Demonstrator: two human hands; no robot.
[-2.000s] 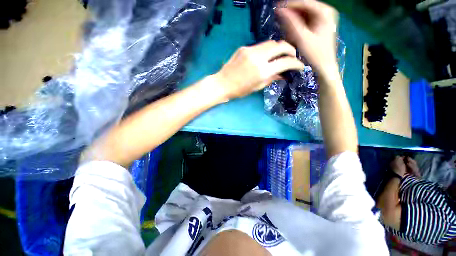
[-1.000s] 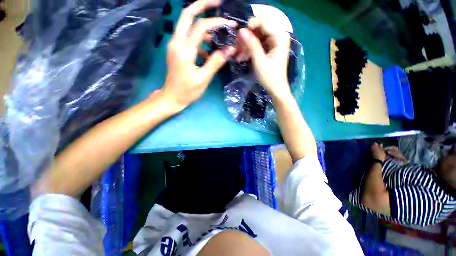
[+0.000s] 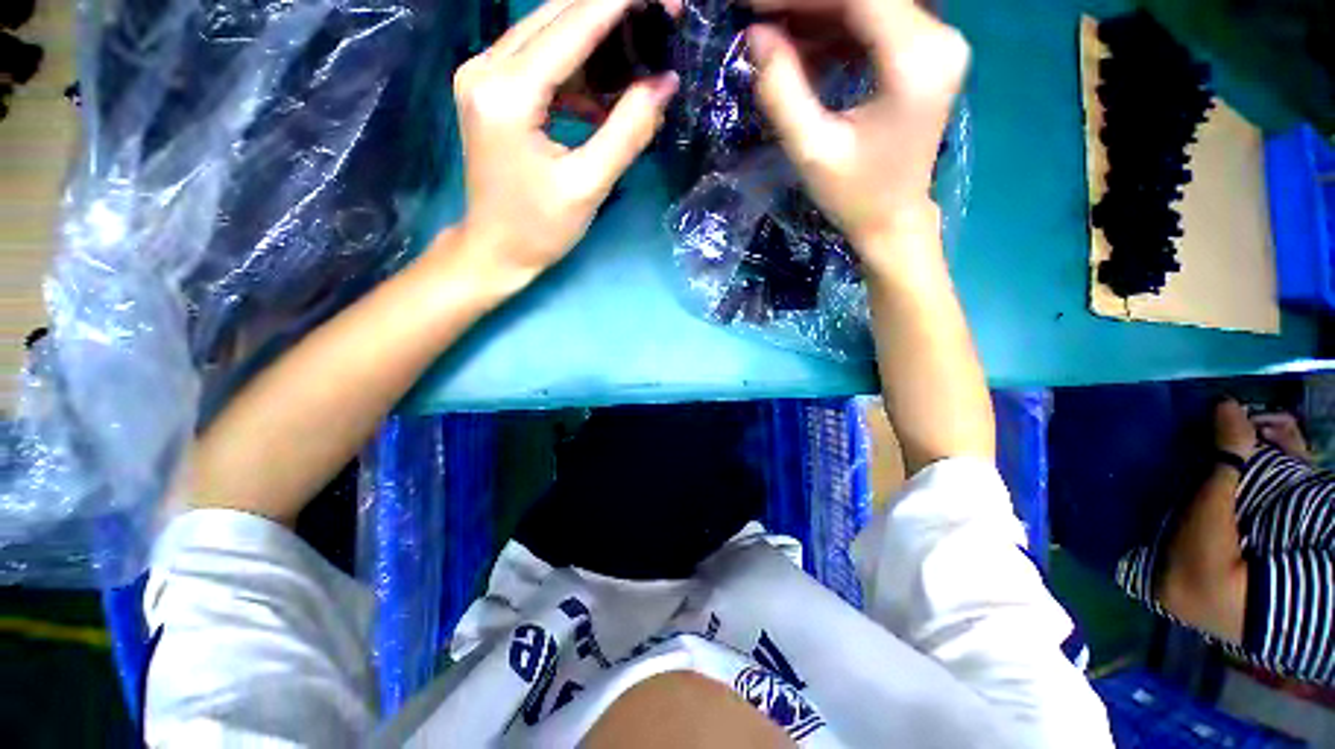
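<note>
My left hand [image 3: 535, 147] is near the top edge, left of the centre bag, with thumb and fingers curled around a black housing [image 3: 627, 56]. The piece is dark and partly hidden by the fingers. My right hand [image 3: 864, 125] is over the clear parts bag [image 3: 791, 278], its fingertips near the top edge. Whether it holds a small piece cannot be told. The bag is crinkled and holds small black pieces.
A large cloudy liner bag [image 3: 249, 190] covers the bench's left side. At right, black parts [image 3: 1145, 161] stand in rows on tan cardboard [image 3: 1237, 234], beside a blue bin [image 3: 1303, 205]. Blue crates [image 3: 838, 483] are below the bench edge. A person in a striped shirt [image 3: 1288, 563] is at lower right.
My hands were close together a second ago; now they are apart, the right one further right over the bag. The camera view has shifted too.
</note>
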